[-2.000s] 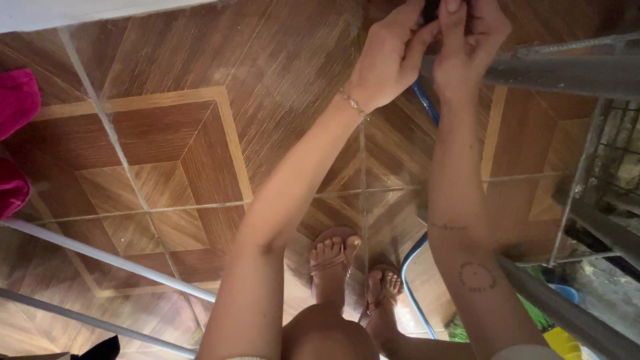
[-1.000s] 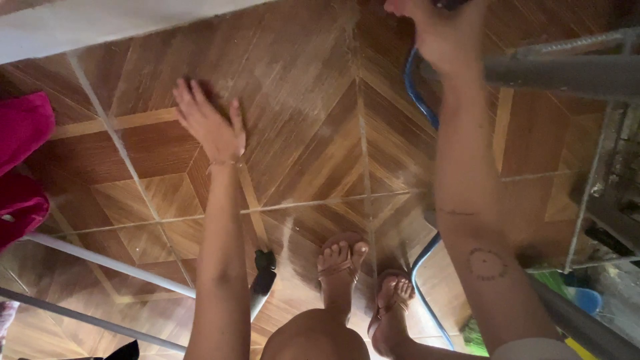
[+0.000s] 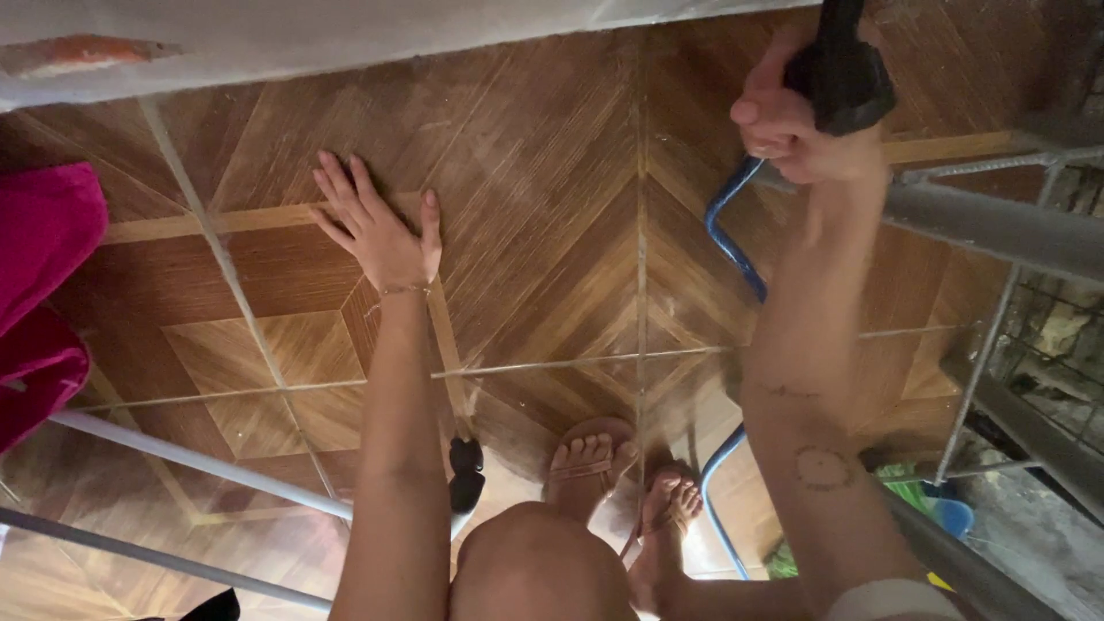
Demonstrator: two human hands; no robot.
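Note:
My left hand (image 3: 375,224), with a thin bracelet at its wrist, is spread palm down over the wood-patterned tile floor (image 3: 535,216), fingers apart and holding nothing. Whether it presses on the floor cannot be told. At the upper right, my right hand (image 3: 802,129) is closed around a black object (image 3: 841,82) with a shaft that runs out of the top of the view; what it is stays unclear. A blue bent rod or tube (image 3: 729,224) runs below that hand and passes behind my right forearm.
A pale ledge (image 3: 345,52) crosses the top left. Pink cloth (image 3: 43,241) hangs at the left above metal bars (image 3: 207,466). Grey metal frame bars (image 3: 992,224) stand at the right, near a blue container (image 3: 951,517). My sandalled feet (image 3: 595,457) are at the bottom centre.
Two seconds ago both hands were together at the top. My left hand has moved away to the left and its fingers are spread. More of the black object in my right hand shows now.

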